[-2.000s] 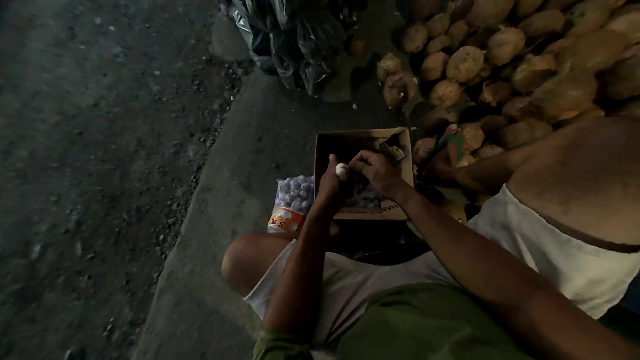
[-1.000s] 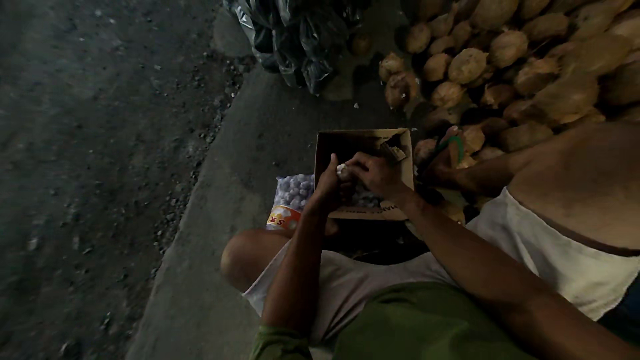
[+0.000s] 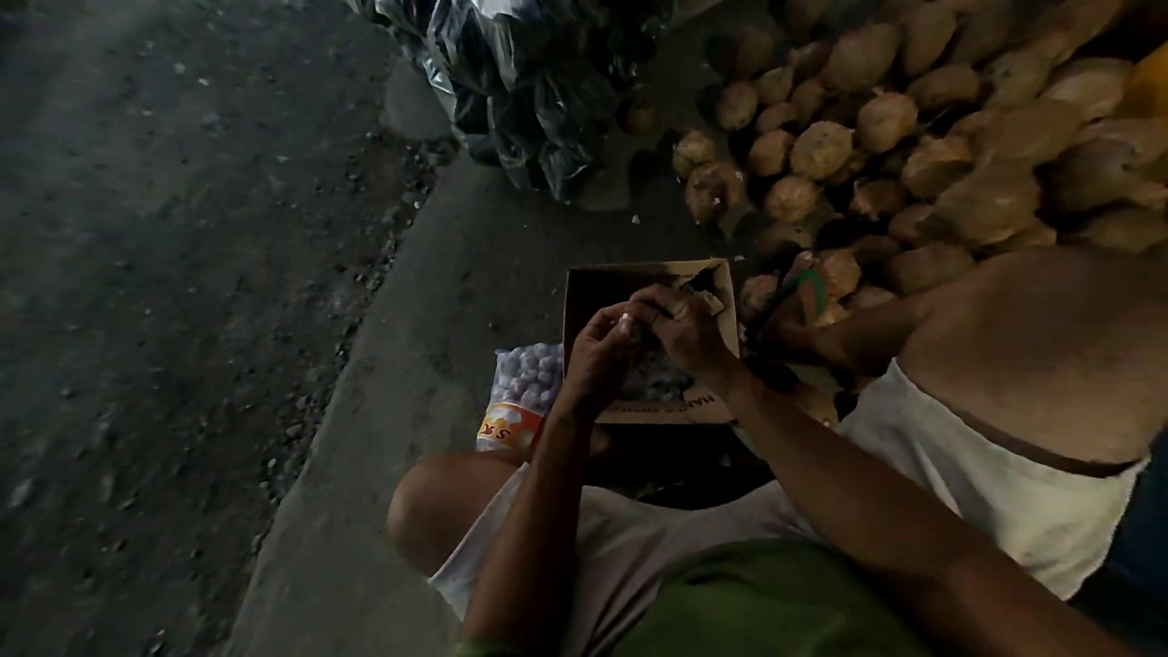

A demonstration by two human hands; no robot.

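Note:
Both hands meet over an open cardboard box (image 3: 666, 415). A small whitish piece (image 3: 626, 319) shows at the fingertips of my left hand (image 3: 598, 356); most of it is hidden by the fingers. My right hand (image 3: 680, 328) bends its fingers against the same spot, and whether it grips the piece too is not plain. Small pale round items (image 3: 652, 379) lie in the shadow inside the box. Just left of the box stands a clear plastic bag (image 3: 527, 376) filled with whitish balls, with an orange and red printed band.
A heap of husked coconuts (image 3: 821, 151) spreads over the upper right, close to a foot in a green-strapped sandal (image 3: 810, 290). Dark plastic bags (image 3: 511, 91) stand at the top. The concrete slab (image 3: 383, 456) borders rough gravelly ground (image 3: 164, 319) on the left.
A round white ball showed plainly at my left fingertips two seconds ago; now only a small pale bit is visible there. My hands have come closer together above the box.

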